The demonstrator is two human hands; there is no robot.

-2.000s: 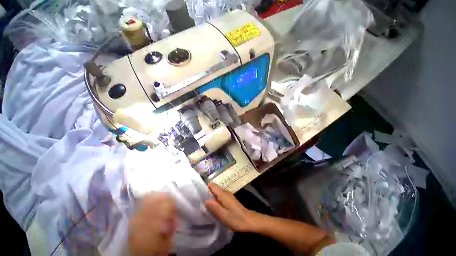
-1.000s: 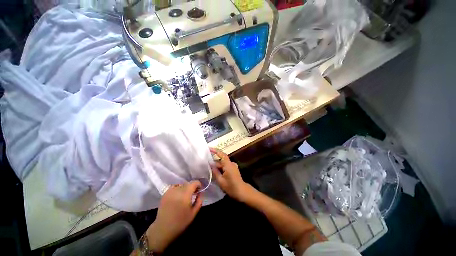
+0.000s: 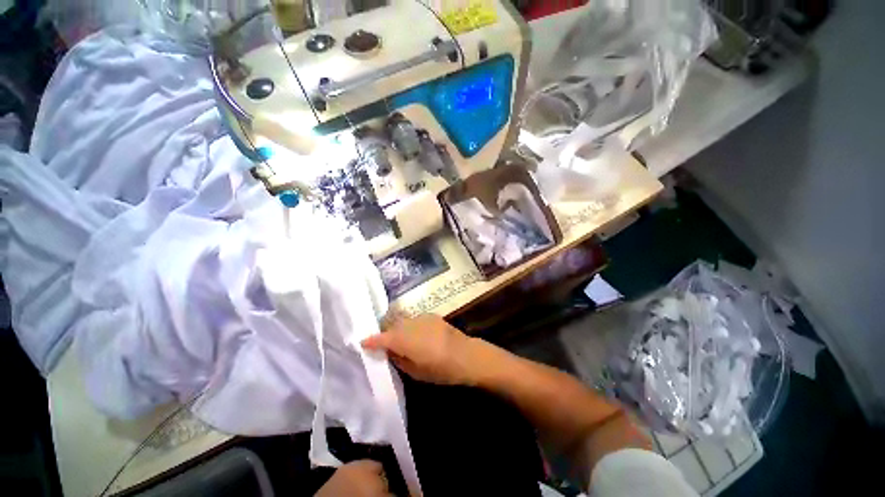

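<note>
A large heap of white-lilac knit fabric (image 3: 184, 301) lies left of and in front of the overlock machine (image 3: 378, 68). A narrow white band (image 3: 386, 403) hangs from the fabric over the front table edge. My right hand (image 3: 427, 347) pinches the band and fabric edge at the table's front edge. My left hand (image 3: 357, 480) is low at the bottom edge, mostly cut off, by the lower ends of the band; its fingertips are hidden. The needle area (image 3: 349, 194) is under a bright lamp, with fabric lying close to it.
An open brown box (image 3: 505, 228) of white scraps sits right of the needle area. Clear plastic bags (image 3: 631, 68) lie behind it. A clear bag of offcuts (image 3: 694, 349) is low at right. A clear bin (image 3: 218, 478) shows at bottom left. A plain wall rises at right.
My left hand has moved down from the fabric edge. The band, earlier a curved edge between my hands, now hangs as long strips. My right hand has moved slightly down the band.
</note>
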